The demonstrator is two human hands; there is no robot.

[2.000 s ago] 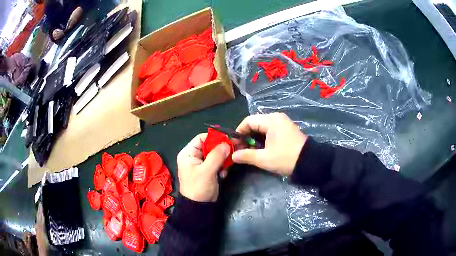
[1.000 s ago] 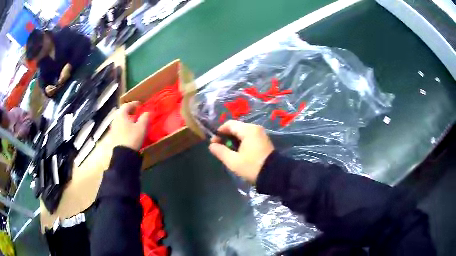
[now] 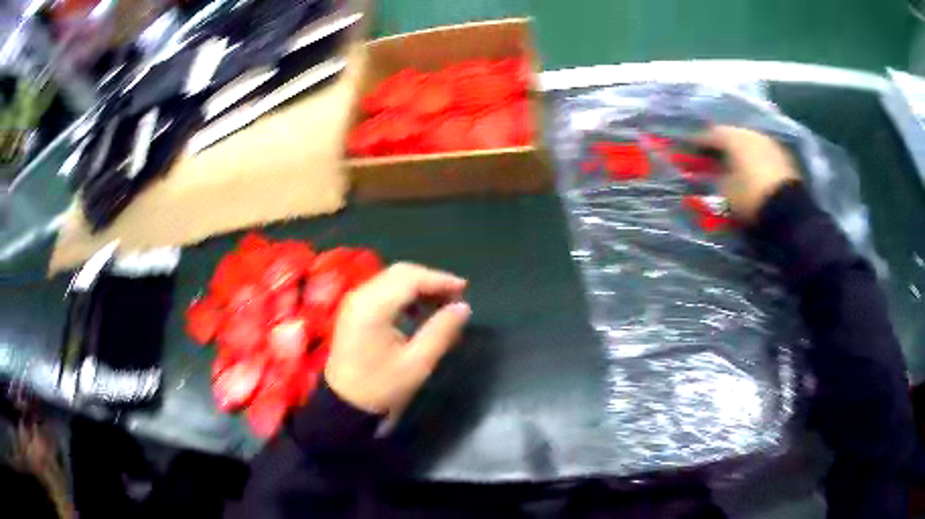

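My left hand (image 3: 390, 335) is beside the right edge of the loose pile of red moulded parts (image 3: 266, 324), its thumb and fingers curled but apart, with nothing seen between them. My right hand (image 3: 753, 172) is blurred, over the clear plastic sheet (image 3: 690, 294) at the small red pieces (image 3: 621, 159). A dark shape shows at its fingertips, too blurred to tell whether it is the nippers. More small red pieces (image 3: 707, 213) lie just below its fingers. The open cardboard box (image 3: 446, 174) beyond my hands holds red parts (image 3: 456, 106).
Black items with white edges (image 3: 152, 132) lie on a flat cardboard sheet (image 3: 269, 162) at the upper left. A black stack with white striped edges (image 3: 124, 324) is at the left. A pale rail (image 3: 649, 73) runs behind the box and plastic.
My left hand has left the box and come down beside the pile. My right hand has moved from near the box to the small red pieces on the plastic. The view has shifted.
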